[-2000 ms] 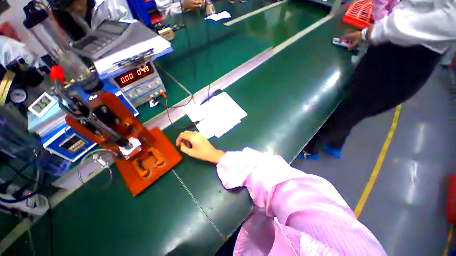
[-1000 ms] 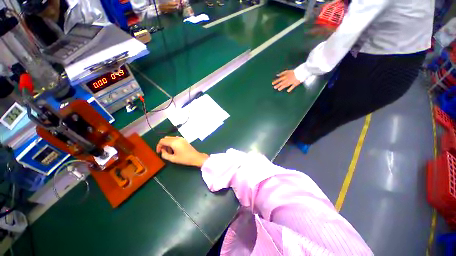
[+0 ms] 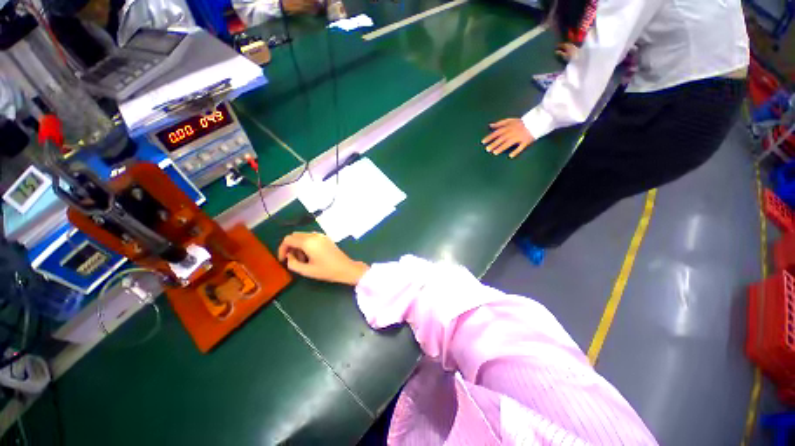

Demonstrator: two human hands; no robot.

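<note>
My right hand (image 3: 315,257) rests on the green bench at the right edge of the orange-red clamp fixture (image 3: 248,283). Its fingers are curled with a dark gap between them; whether anything small is inside cannot be told. The fixture's base plate has a cut-out with no unit visible in it. A small white block (image 3: 189,261) sits under the dark clamp mechanism. The red-tipped handle (image 3: 50,131) stands up at the left. White paper sheets (image 3: 357,199) lie beyond my hand. My left hand is not in view.
A power supply (image 3: 203,144) with red digits and leads stands behind the fixture, papers on top. A blue-fronted instrument (image 3: 80,260) is at left. Another person (image 3: 689,52) leans over the bench at right, one hand on it. Red baskets (image 3: 771,318) stand at far right.
The view has shifted. The other person has come closer, put a hand flat on the bench and now bends lower. My right hand keeps its curled pose beside the fixture.
</note>
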